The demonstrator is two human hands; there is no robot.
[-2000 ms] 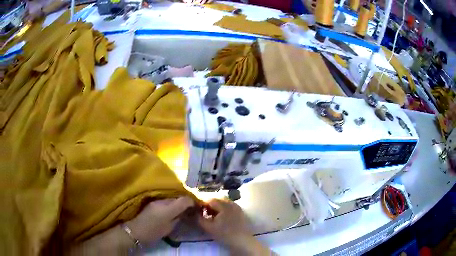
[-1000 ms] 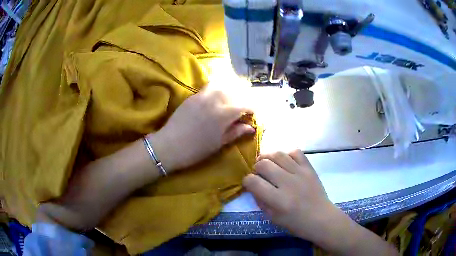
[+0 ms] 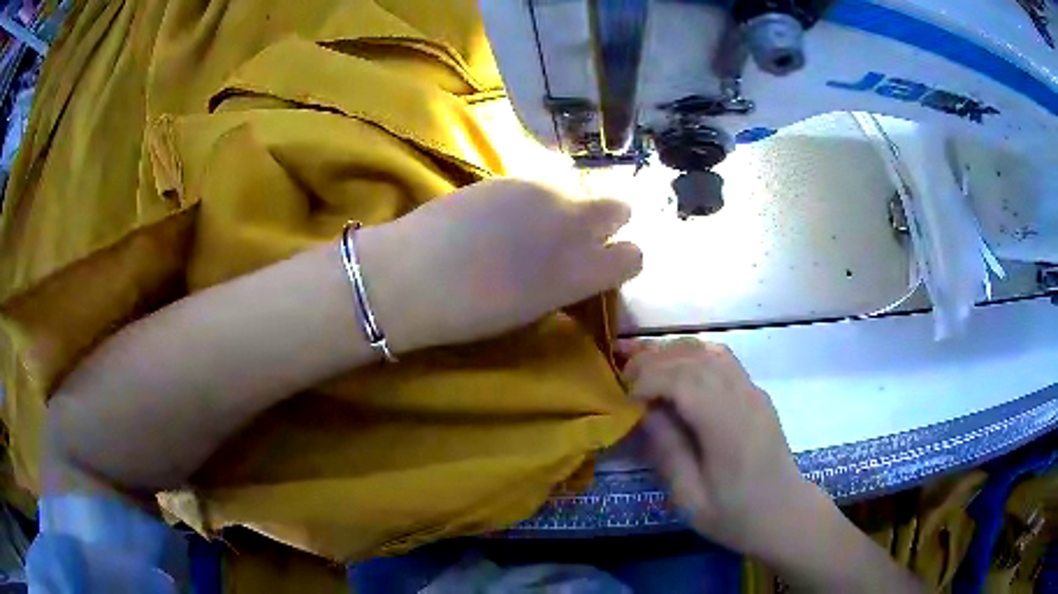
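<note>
The mustard-yellow garment piece [image 3: 429, 418] lies in folds left of the needle area, its lower edge over the table's front. My left hand [image 3: 499, 261], with a bracelet at the wrist, lies on the cloth just below the lit machine head, fingertips by the cloth's right edge. Whether these fingers pinch the cloth cannot be told. My right hand [image 3: 708, 424] holds the cloth's edge between thumb and fingers, nearer the table front. The sewing machine head [image 3: 557, 70] stands above my left hand; glare hides the presser foot area.
White strips [image 3: 942, 221] hang right of the head. A dark round attachment [image 3: 698, 192] sits beside the needle area. A measuring tape [image 3: 882, 466] runs along the curved front edge. More yellow cloth [image 3: 951, 522] lies below the table at lower right.
The view has come down and closer to the needle area. My left hand has turned over the cloth edge, fingers more extended. My right hand has moved slightly right, and the lower cloth flap is drawn right.
</note>
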